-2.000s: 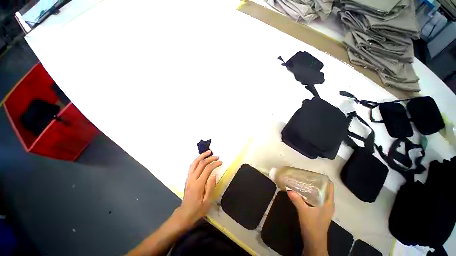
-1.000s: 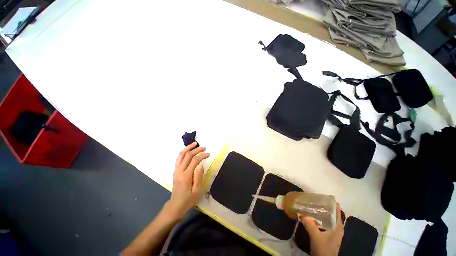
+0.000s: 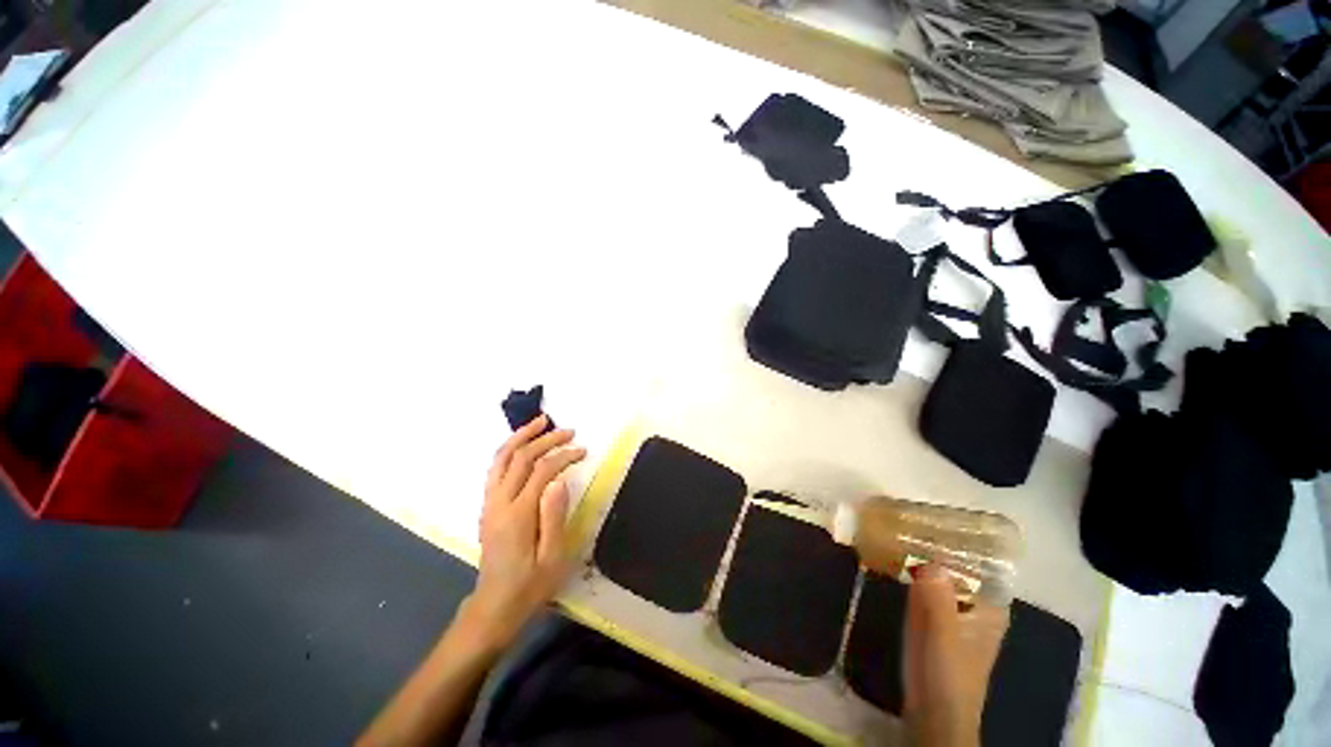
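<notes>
Several black rounded panels lie in a row on the beige board near me; the leftmost panel (image 3: 670, 524) and the second panel (image 3: 788, 591) show fully. My right hand (image 3: 952, 642) holds the clear glue bottle (image 3: 934, 537) of amber liquid on its side, nozzle pointing left over the top edge of the second panel. My right hand and the bottle partly hide the third panel. My left hand (image 3: 526, 511) rests on the table left of the row, fingers slightly apart and empty, fingertips at a small black scrap (image 3: 524, 407).
The beige board (image 3: 715, 394) bears a black stack (image 3: 832, 307) and a smaller black stack (image 3: 988, 412). Black straps and pouches (image 3: 1069, 248) lie behind. A bulky black pile (image 3: 1185, 504) is at right. Beige fabric stacks (image 3: 1015, 80) stand at the back. A red bin (image 3: 124, 467) is at left.
The bottle has moved from right of the first panel, over the middle of the row, to the second panel's top edge, nozzle leftward. The left hand stays by the scrap. The view has shifted.
</notes>
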